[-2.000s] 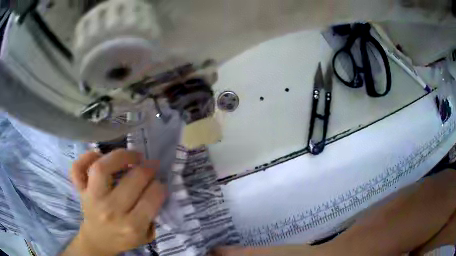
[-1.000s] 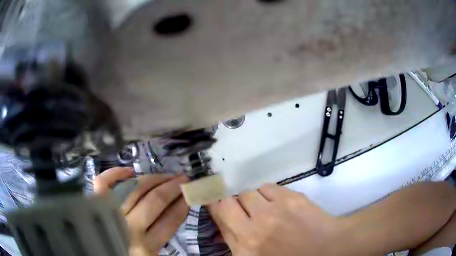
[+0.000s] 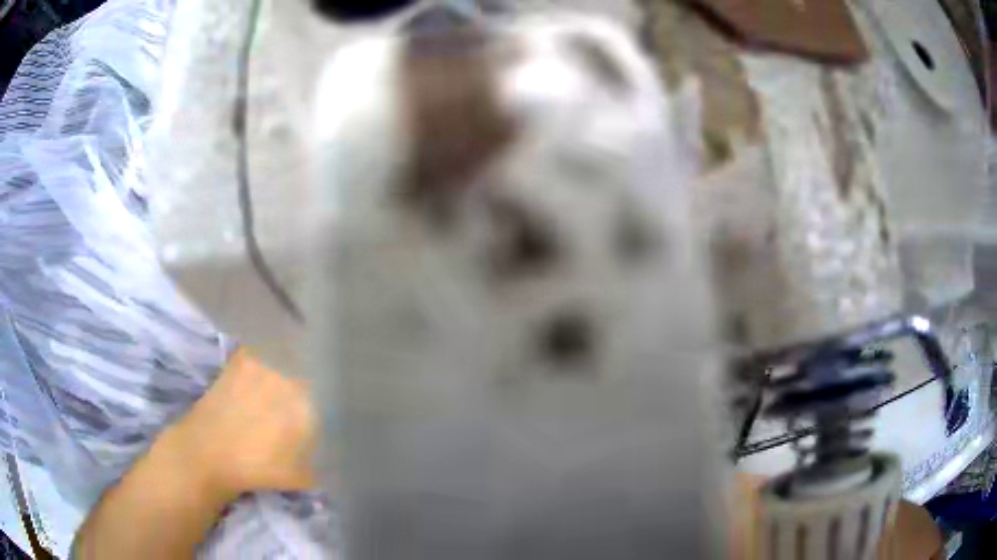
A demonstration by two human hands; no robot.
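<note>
The sewing machine head (image 3: 525, 438), large, blurred and off-white with brown patches, fills the middle and hides the needle area. My left hand (image 3: 257, 421) shows only at its back and wrist, lower left; its fingers are hidden behind the machine head. Striped cloth with a sheer layer (image 3: 82, 284) lies in folds at the left, and more shows below my left wrist. Of my right hand (image 3: 749, 514) only a small patch of skin shows beside the tension dial; its fingers and any hold are hidden.
The ribbed tension dial (image 3: 828, 514) with its dark spring stands at the lower right. Behind it, part of the white table with the ruler tape (image 3: 951, 459) shows at the right edge. A dark cord or thread runs down the machine at the upper left.
The view has shifted so the machine head now covers the middle. The tension dial shows at the right instead of the left. Scissors, snips and most of both hands are no longer seen.
</note>
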